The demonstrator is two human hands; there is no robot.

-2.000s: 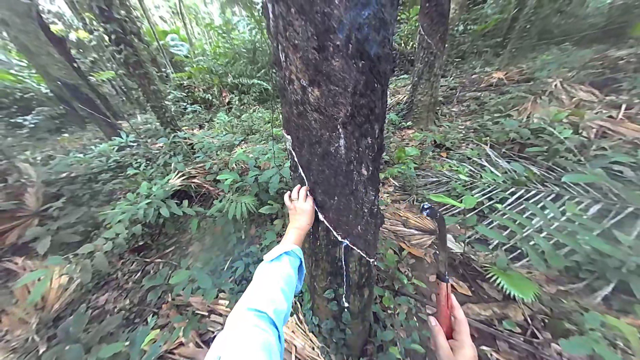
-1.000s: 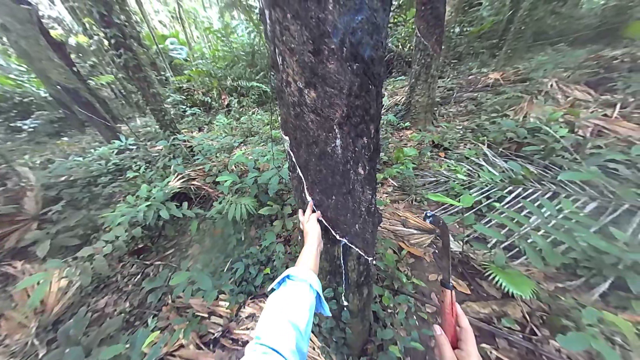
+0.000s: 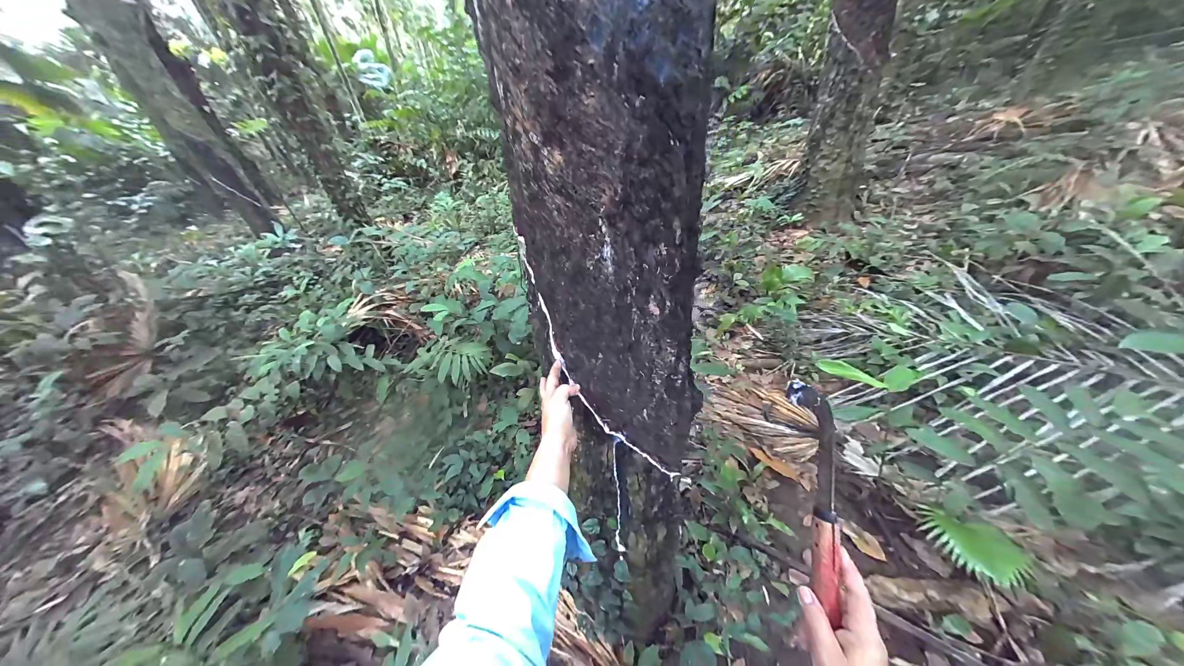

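Note:
A dark tree trunk (image 3: 610, 203) stands upright at the centre. A thin white strip of dried latex (image 3: 606, 426) runs slantwise down its bark from upper left to lower right, and a short strand hangs below it. My left hand (image 3: 559, 407), in a light blue sleeve, reaches to the trunk with its fingertips at the strip; whether they pinch it I cannot tell. At the lower right my right hand (image 3: 846, 615) grips the red handle of a tapping knife (image 3: 826, 462), whose dark shaft points up to a hooked tip, apart from the trunk.
Leafy undergrowth and dry leaves surround the trunk. A large dry palm frond (image 3: 999, 407) lies to the right. Another trunk (image 3: 844, 111) rises behind at the right, and a leaning trunk (image 3: 176, 111) stands at the back left. A thin stick lies near my right hand.
My left hand has shifted a little along the white strip, with its fingers changing their pose. My right hand still holds the knife in about the same place.

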